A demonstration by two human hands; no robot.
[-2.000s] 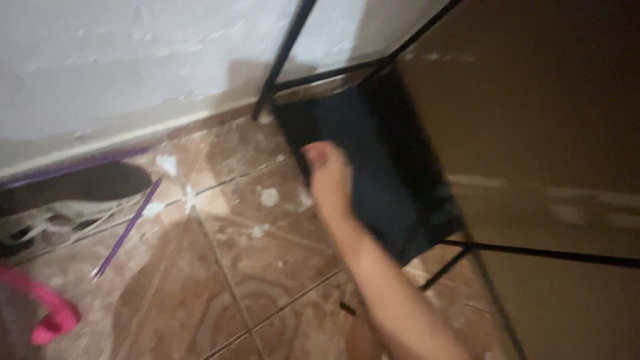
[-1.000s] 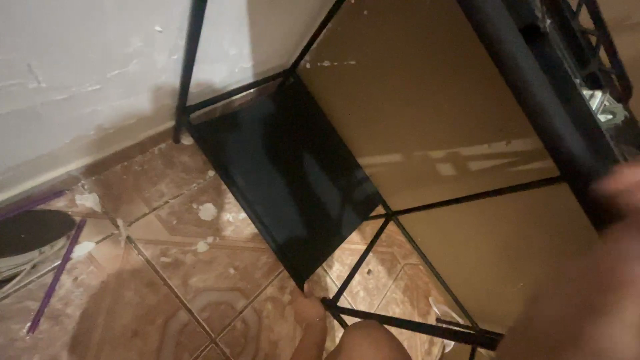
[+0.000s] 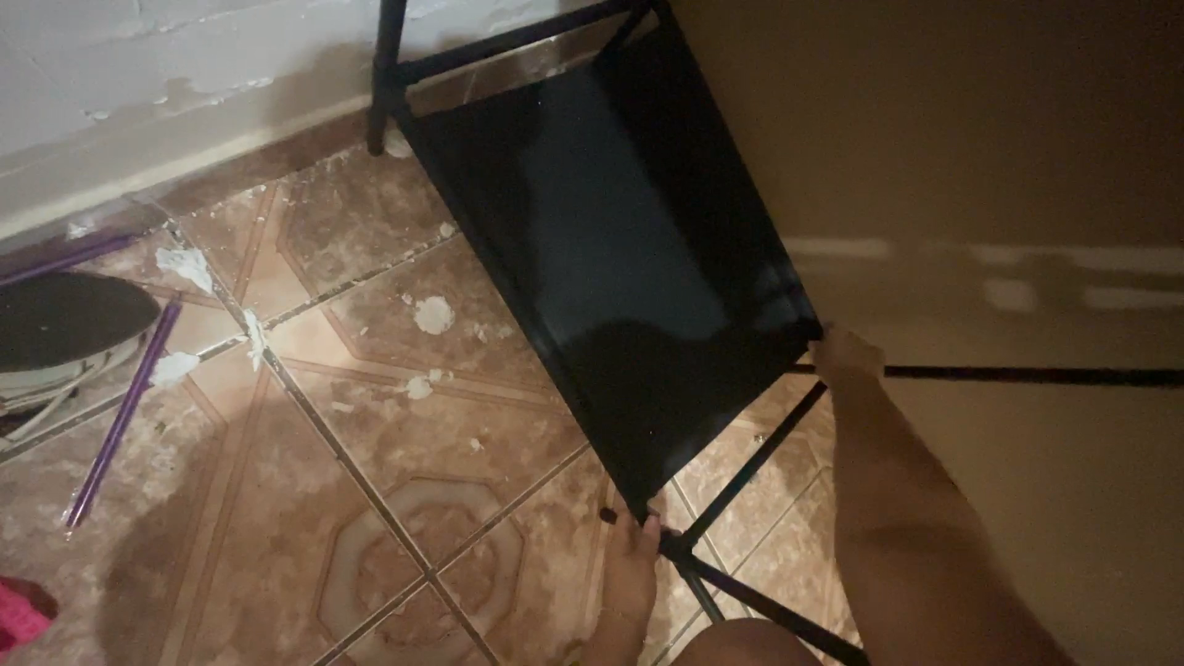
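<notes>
A black fabric shelf panel (image 3: pixel 601 250) stretches across the lower part of a black tubular metal frame (image 3: pixel 758 462). At the panel's near corner, beside a frame joint, my left hand (image 3: pixel 634 555) has its fingers on the edge. My right hand (image 3: pixel 846 356) grips the panel's right corner, close to a crossbar; its fingertips are partly hidden behind the edge. A knee shows at the bottom, between my arms. A brown board (image 3: pixel 925 185) stands along the right side of the frame.
A white wall (image 3: pixel 185 83) with peeling paint rises at the upper left. On the tiled floor (image 3: pixel 416 555) lie white flakes, purple rods (image 3: pixel 125 416), a dark-soled shoe (image 3: pixel 74 319) and a pink item (image 3: pixel 18 615). A frame leg (image 3: pixel 384 92) stands near the wall.
My right hand, a blur at the right edge one second ago, is now on the panel's right corner. My left hand stays at the near corner, where it was one second ago.
</notes>
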